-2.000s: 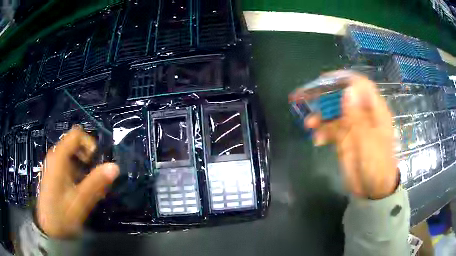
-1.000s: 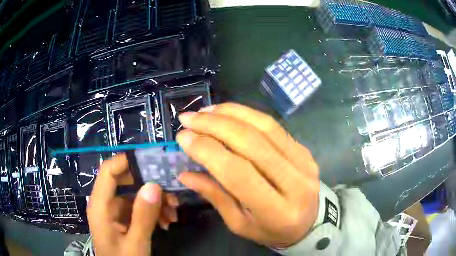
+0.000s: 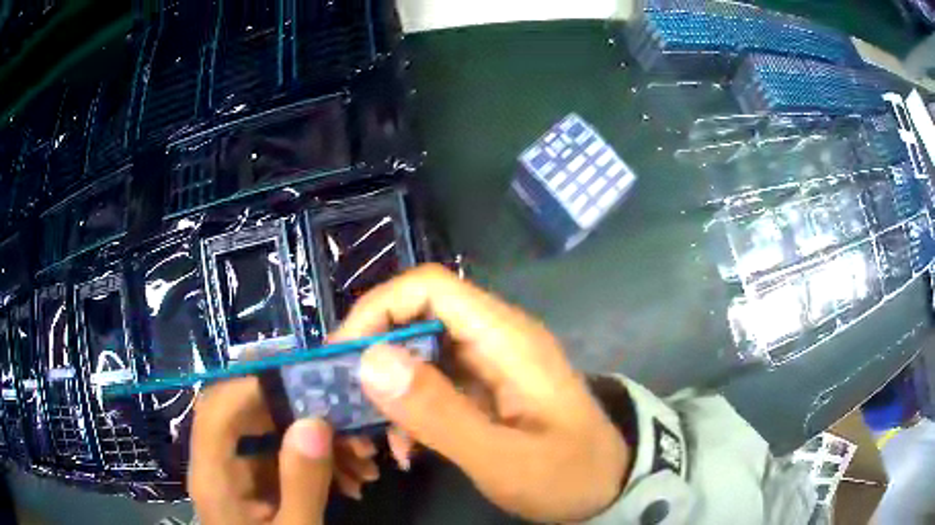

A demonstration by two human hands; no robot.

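Note:
A front housing [image 3: 195, 377] with a blue edge is held tilted at the lower middle left, with a keypad [image 3: 326, 390] of pale keys at its right end. My left hand [image 3: 261, 451] grips it from below, thumb at the keypad's lower edge. My right hand [image 3: 492, 400] holds its right end, thumb on the keypad's upper right part. The fingers behind the housing are partly hidden. A keypad stack [image 3: 579, 174] stands on the dark green mat [image 3: 492, 92], right of the black tray.
A black housing tray [image 3: 369, 154] with housings in its pockets covers the left. A clear keypad tray [image 3: 718, 236] lies right, with blue-striped keypad stacks [image 3: 738, 41] at its far side. A cardboard box [image 3: 871, 472] with a white lattice [image 3: 825, 461] shows at the lower right.
The keypad stack, in my right hand two seconds ago, now stands on the mat. My right hand has moved left onto the housing. Since one second ago, its thumb has moved onto the keypad.

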